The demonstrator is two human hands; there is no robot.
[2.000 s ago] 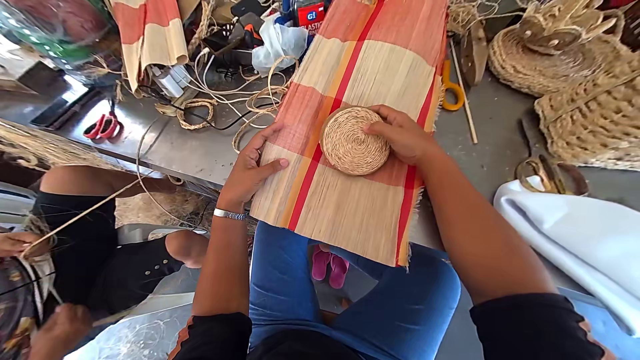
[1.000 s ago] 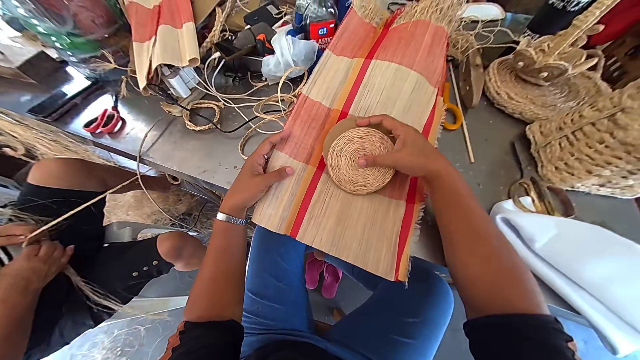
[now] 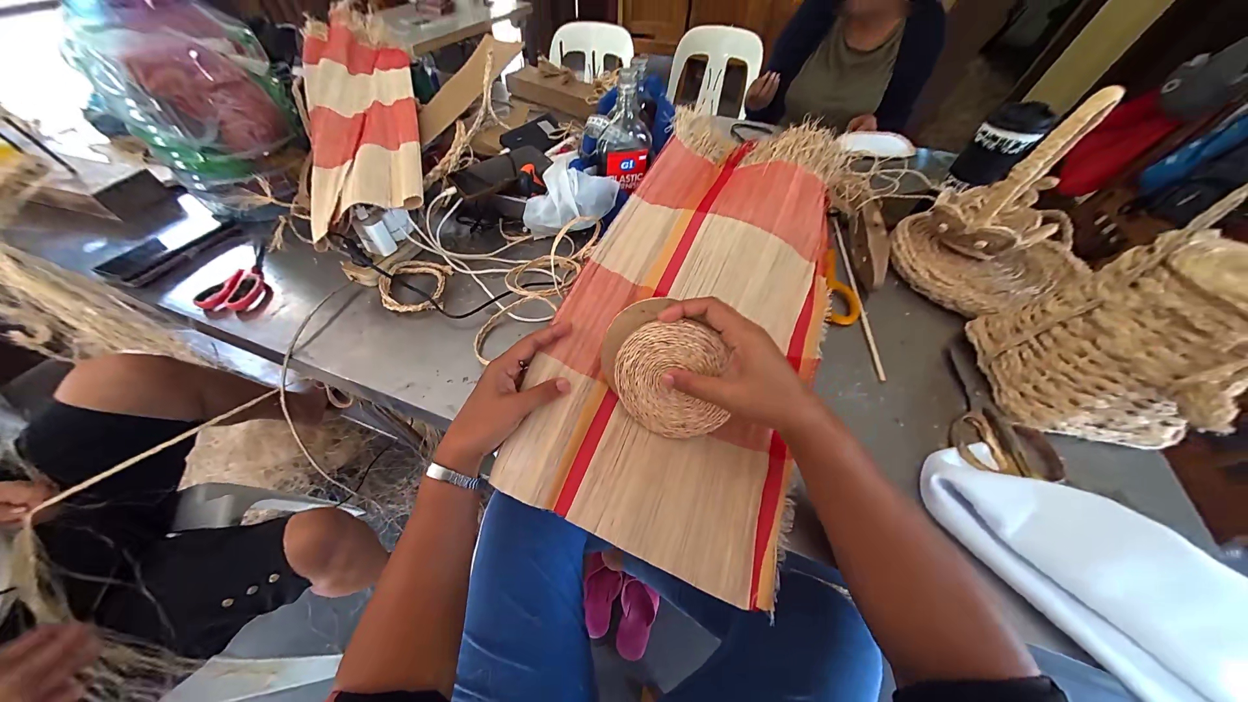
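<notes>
A woven fibre cloth (image 3: 702,468) in cream and coral with red stripes and frayed edges lies over the table edge and above my lap. My right hand (image 3: 746,366) grips a round coiled disc of braided fibre (image 3: 663,400), thumb on its face. Behind the disc, a flat brown round piece (image 3: 624,327) shows at its upper left; what it is made of I cannot tell. My left hand (image 3: 507,390) rests on the cloth's left edge, thumb and fingers apart. Whether it pinches the cloth is unclear.
Red-handled scissors (image 3: 232,291), coiled cords (image 3: 414,288) and a glass bottle (image 3: 626,146) are on the metal table (image 3: 390,356). Orange-handled scissors (image 3: 840,292), a thin stick (image 3: 863,312) and woven baskets (image 3: 1102,341) lie right. One person sits at left, working fibre; another sits across the table.
The disc has shifted from the flat brown piece, which shows more at the upper left than two seconds ago. The view has tilted up, bringing in the person across the table.
</notes>
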